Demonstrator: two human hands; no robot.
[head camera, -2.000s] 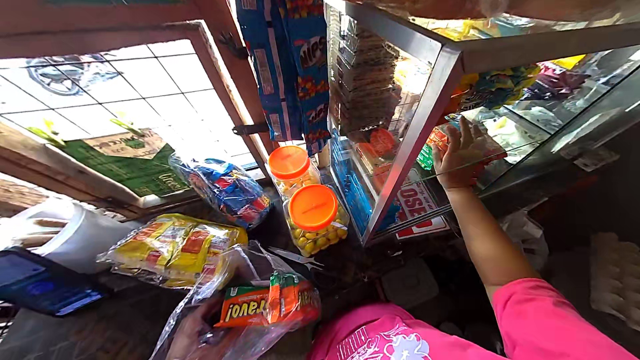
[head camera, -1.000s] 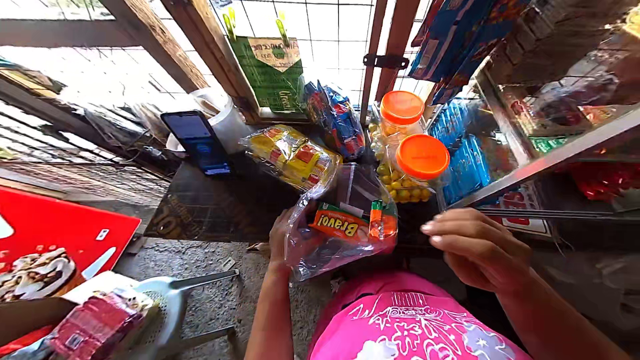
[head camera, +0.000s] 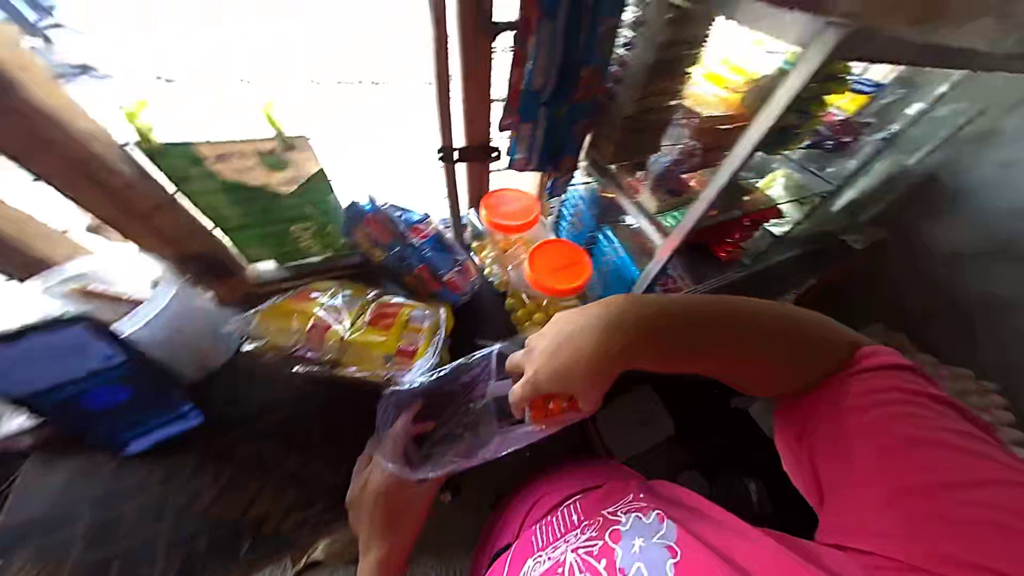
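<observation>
My left hand (head camera: 396, 480) holds the rim of a clear plastic bag (head camera: 460, 408) at its lower left, with fingers seen through the film. My right hand (head camera: 560, 356) is closed on a small orange-red packet (head camera: 552, 408) at the bag's right side; its fingertips are tucked under and partly hidden. Behind my right hand stand two clear jars with orange lids, the nearer jar (head camera: 538, 308) holding yellow-green balls and the farther jar (head camera: 498, 252) pale ones. A clear pack of yellow sachets (head camera: 352, 328) lies beyond the bag.
At the left are a phone (head camera: 88, 384) and a white plastic tub (head camera: 180, 320). A blue snack pack (head camera: 416, 248) lies beside the jars. Strips of blue packets (head camera: 552, 88) hang above. A metal-framed glass case (head camera: 744, 152) stands at the right, and a wooden-framed window grille runs behind.
My right hand has moved from beside the bag onto its right side and now grips an orange-red packet. The Bravo packs seen in the bag before are no longer visible. The view has swung.
</observation>
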